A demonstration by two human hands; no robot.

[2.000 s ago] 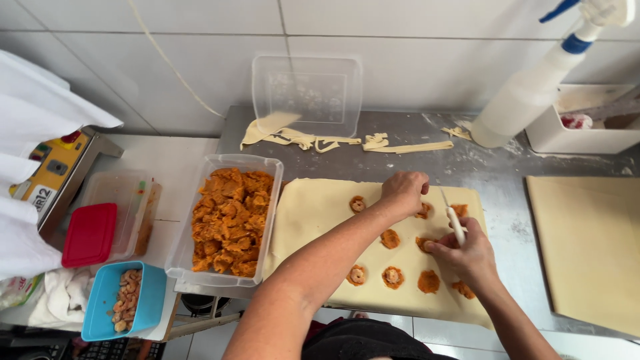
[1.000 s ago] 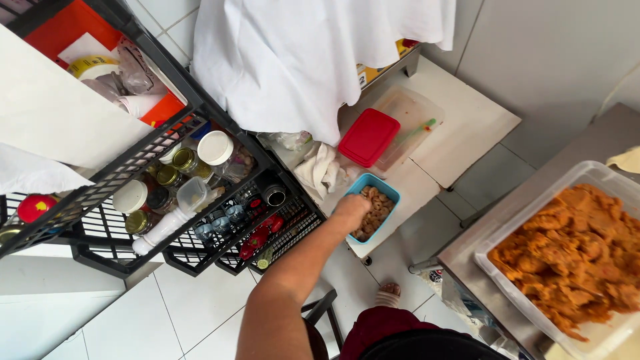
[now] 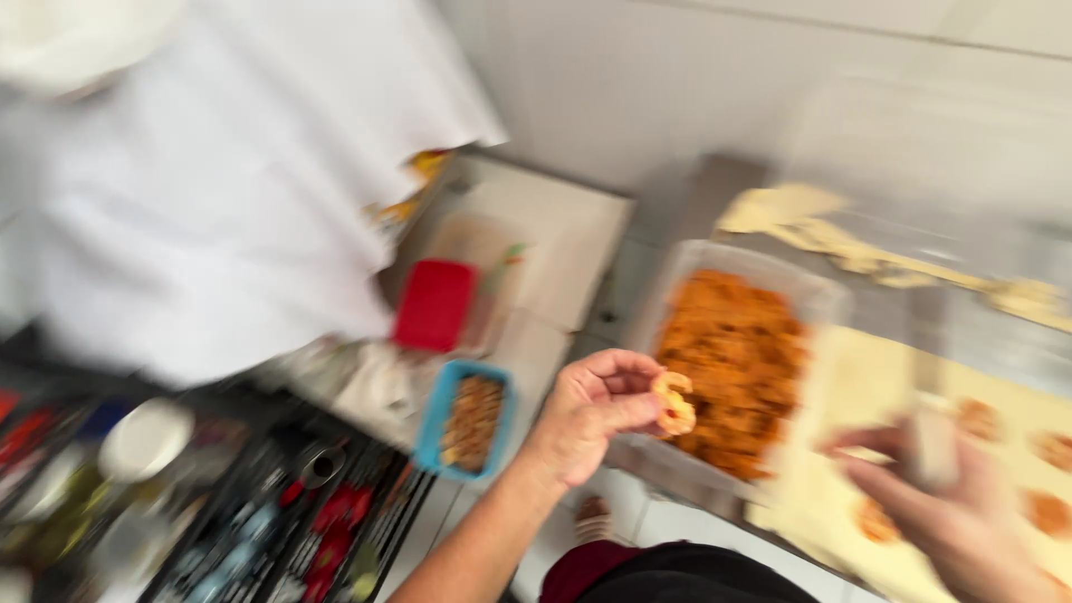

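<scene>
Pinched between the thumb and fingers of my left hand [image 3: 599, 410] are small curled shrimp [image 3: 673, 404], held just left of and over a clear plastic tub [image 3: 816, 289] of orange filling [image 3: 733, 368]. My right hand [image 3: 938, 494], blurred, grips a white-handled knife or spatula [image 3: 934, 440], its blade pointing away over the sheet of dough [image 3: 871, 377]. Dabs of filling [image 3: 1047, 511] lie on that dough. A blue container [image 3: 431, 419] with more shrimp or similar pieces [image 3: 476, 423] stands to the left of my left hand.
Dough scraps [image 3: 871, 260] lie along the back of the metal table. A red lid [image 3: 435, 306] and a clear container [image 3: 502, 285] rest on the side surface, beside a white cloth [image 3: 377, 381]. Black crates [image 3: 368, 494] with jars stand at lower left, under hanging white fabric [image 3: 218, 184].
My left hand has left the blue container and moved right, with shrimp in its fingers. The view has swung back right, bringing my right hand and the dough into sight again.
</scene>
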